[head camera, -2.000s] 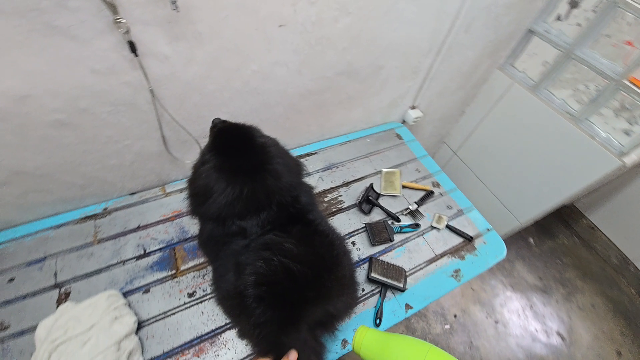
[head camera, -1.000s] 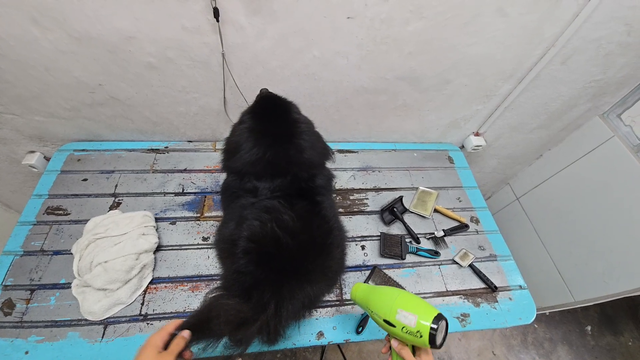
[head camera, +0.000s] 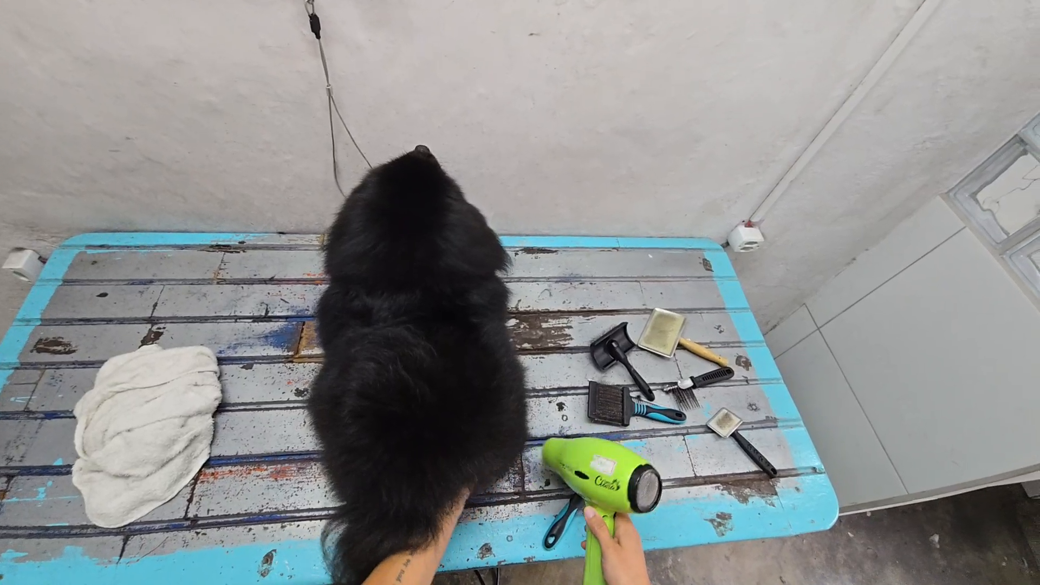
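A black long-haired dog (head camera: 414, 341) is on the painted plank table (head camera: 260, 439), facing the wall, its back toward me. My left hand is hidden in the fur at the dog's rear right side; only the forearm and wrist show below it. My right hand (head camera: 616, 546) is closed around the handle of a green hair dryer (head camera: 597, 471), whose nozzle points left at the dog's flank. Behind the dryer the black and blue handle (head camera: 559, 524) of another brush sticks out, its head hidden.
A folded white towel (head camera: 146, 431) lies at the left. On the right lie a blue-handled brush (head camera: 611, 404), a black grooming tool (head camera: 617, 357), a wooden-handled slicker brush (head camera: 662, 331), a metal-toothed comb (head camera: 703, 379) and a small slicker brush (head camera: 725, 422). A thin cable loop (head camera: 331, 97) hangs by the wall.
My left hand has gone from beside the dog's tail, where its fingers showed a second ago, into the fur farther right. The dryer remains in my right hand. The view swung earlier.
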